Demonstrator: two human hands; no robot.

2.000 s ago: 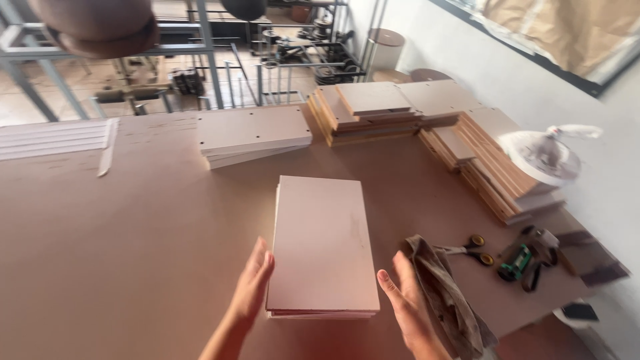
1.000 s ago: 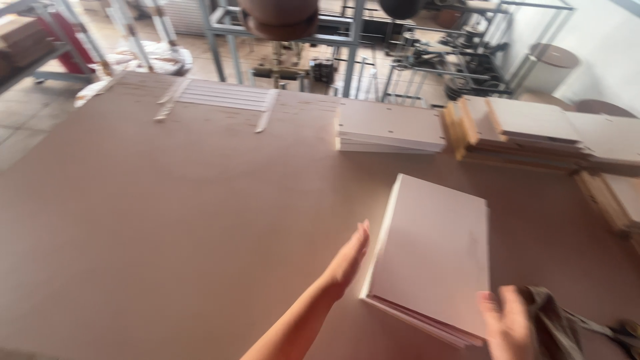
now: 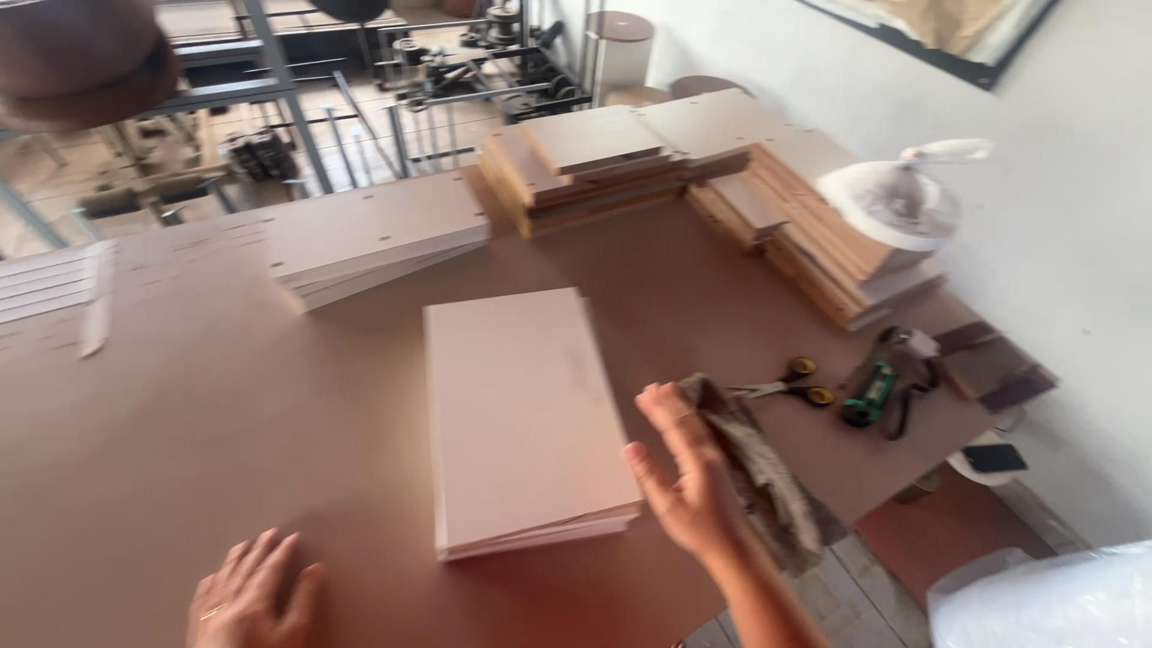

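A small stack of pale rectangular boards (image 3: 531,414) lies on the brown tabletop (image 3: 225,405), its lower boards slightly out of line with the top one. My left hand (image 3: 256,589) rests on the table to the left of the stack's near end, fingers spread and holding nothing. My right hand (image 3: 684,468) is at the stack's right edge, fingers apart; whether it touches the boards I cannot tell. Just right of that hand lies a crumpled brown cloth (image 3: 756,459), with scissors (image 3: 787,387) with black and yellow handles beyond it.
Drilled white boards (image 3: 378,225) lie behind the stack. More board piles (image 3: 603,144) line the back and right, one under a white plastic-wrapped bundle (image 3: 891,202). A green and black tool (image 3: 868,396) is near the right edge. White strips (image 3: 45,283) lie far left.
My left hand has moved away from the stack's side to the tabletop at left. The stack, tilted in the middle frame, now lies flatter. The view has swung back right.
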